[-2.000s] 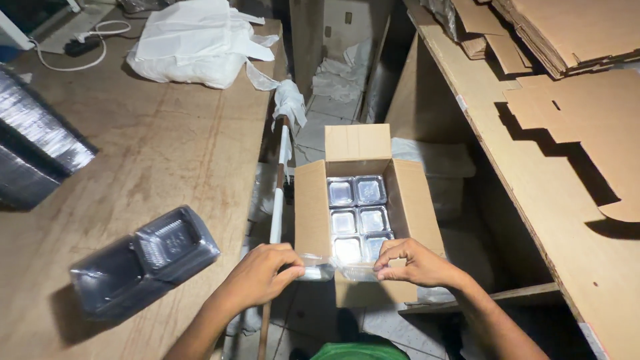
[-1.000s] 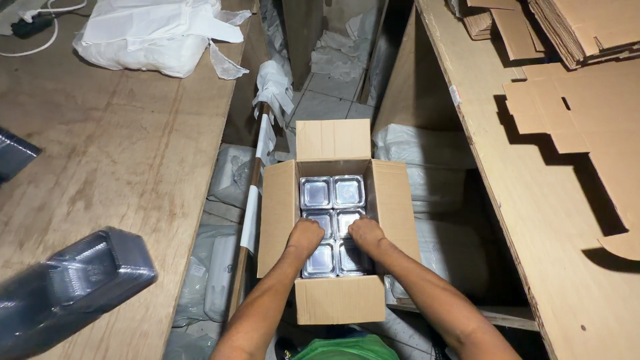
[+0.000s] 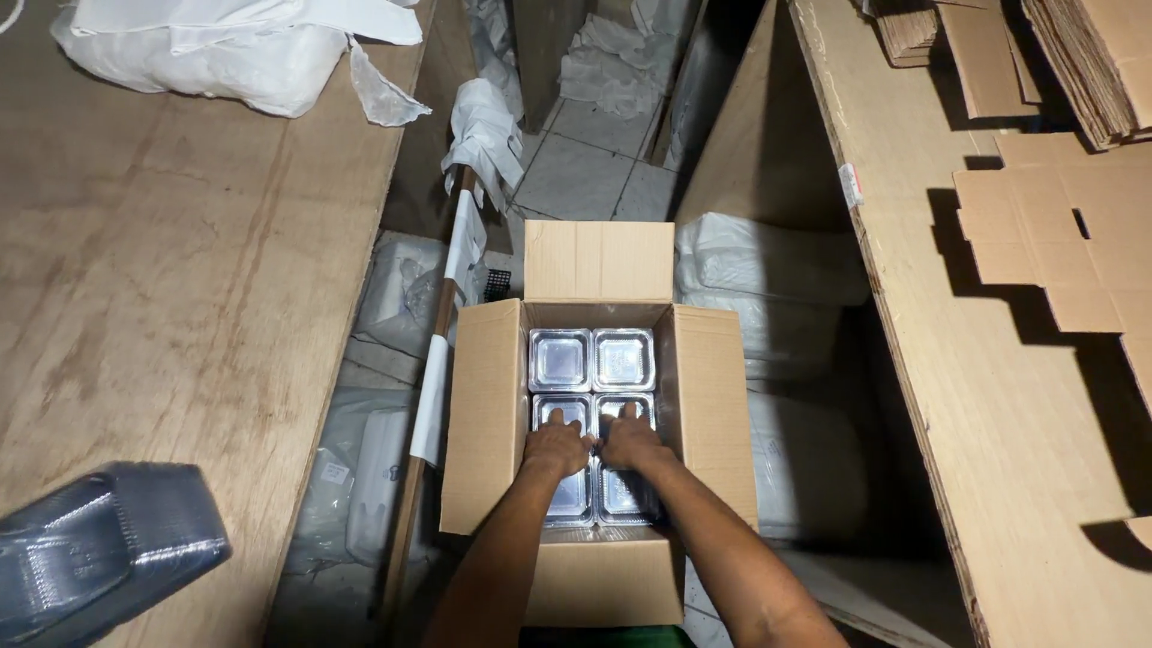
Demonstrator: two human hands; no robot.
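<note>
An open cardboard box [image 3: 598,581] stands between two wooden tables, its flaps spread outward. Inside it, clear plastic containers [image 3: 624,359] fill two columns of several stacks. My left hand [image 3: 558,447] rests on the containers in the left column, fingers pointing forward. Beside it, my right hand [image 3: 629,438] lies on those in the right column. Neither hand is seen gripping anything; their undersides are hidden. More clear plastic containers, wrapped together [image 3: 117,549], lie on the left table at its near end.
White plastic bags [image 3: 207,54] lie on the left wooden table [image 3: 180,270]. Flattened cardboard [image 3: 1062,225] and stacked cardboard sheets [image 3: 1093,67] are on the right wooden table [image 3: 900,270]. A wooden pole [image 3: 402,522] with white wrapping stands left of the box.
Two seconds ago both hands were at the box's near edge with clear plastic; now they are inside, on the containers. Since one second ago, the fists have opened and the fingers extend forward.
</note>
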